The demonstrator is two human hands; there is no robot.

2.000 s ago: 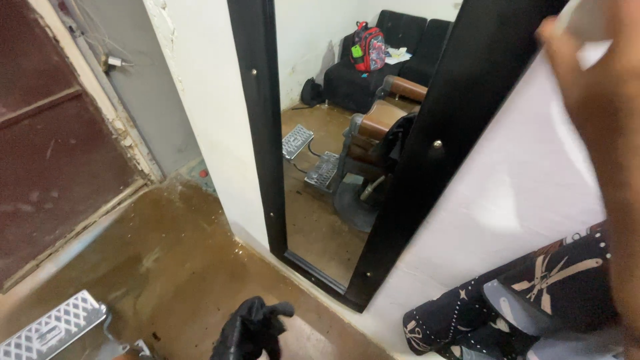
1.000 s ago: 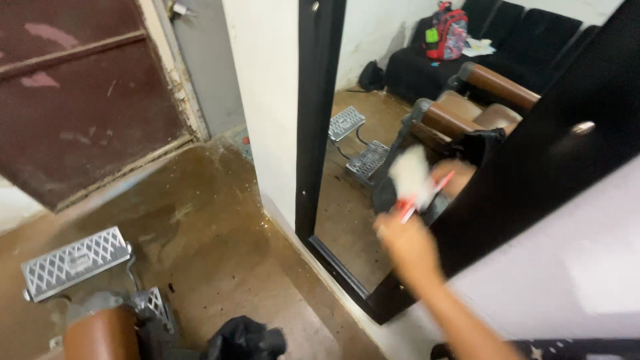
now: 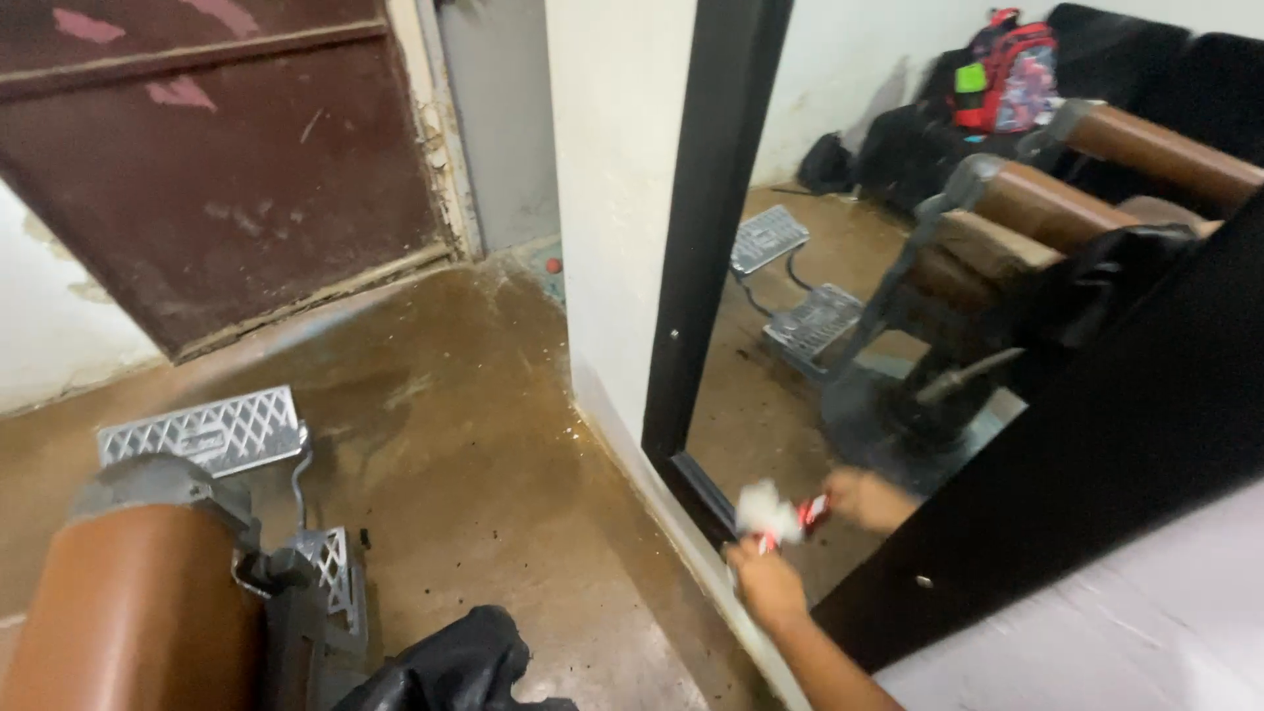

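My right hand [image 3: 770,585] is closed around the red handle of a brush with pale bristles [image 3: 762,512], low against the wall mirror [image 3: 790,425]. The bristles are at the glass near the lower left corner of the black frame [image 3: 716,232]. Brush and hand are blurred, and their reflection shows beside them in the glass. My left hand is out of view.
A barber chair's brown armrest [image 3: 138,612] and metal footrest [image 3: 202,430] stand at the left. Black material [image 3: 459,657] lies at the bottom. A maroon door [image 3: 227,188] is at the back left. The mirror reflects a chair, black seats and a red backpack.
My right hand has moved down the mirror with the brush, from the middle of the glass to its lower part. The view has shifted toward the chair at the left.
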